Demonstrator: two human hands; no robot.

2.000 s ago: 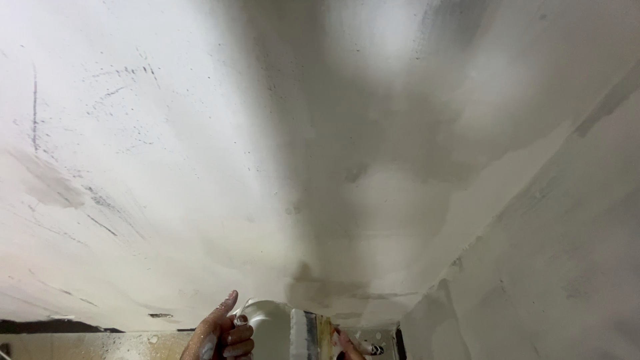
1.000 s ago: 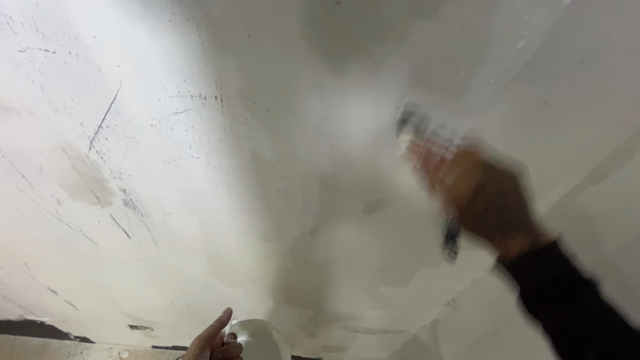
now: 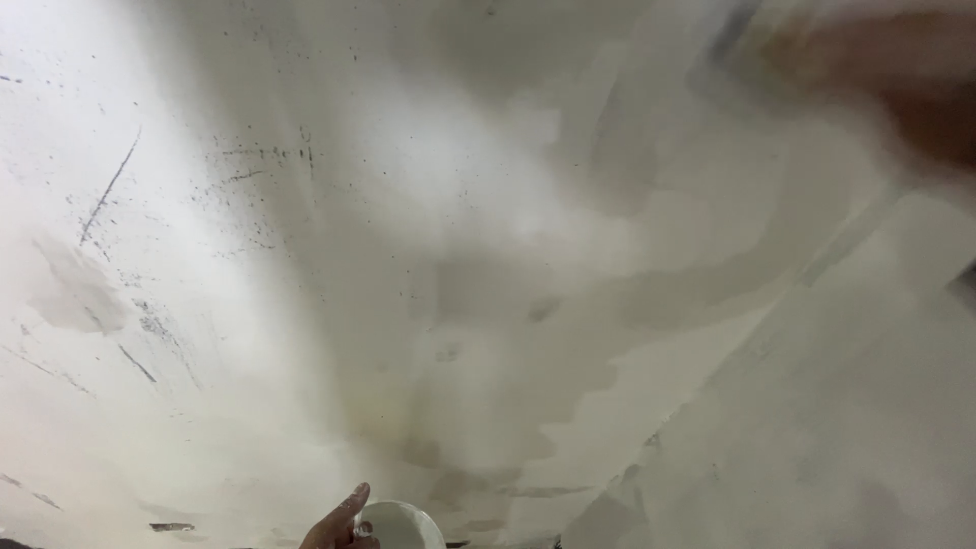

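Observation:
Low in the head view, my left hand holds a round white container by its rim or handle, thumb raised. Part of the container is cut off by the bottom edge. At the upper right my right hand is a motion blur close to the plastered surface, with a blurred dark edge of a tool at its fingertips. What kind of tool it is cannot be told. Damp-looking grey patches spread over the pale plastered surface.
Dark scratches and specks mark the left part of the surface. A corner line runs diagonally at the right, where another grey plastered surface meets it. A small dark gouge lies at the lower left.
Two seconds ago my right hand was low beside the container; it rose to the surface and is now farther up and right. My left hand stays low with the container.

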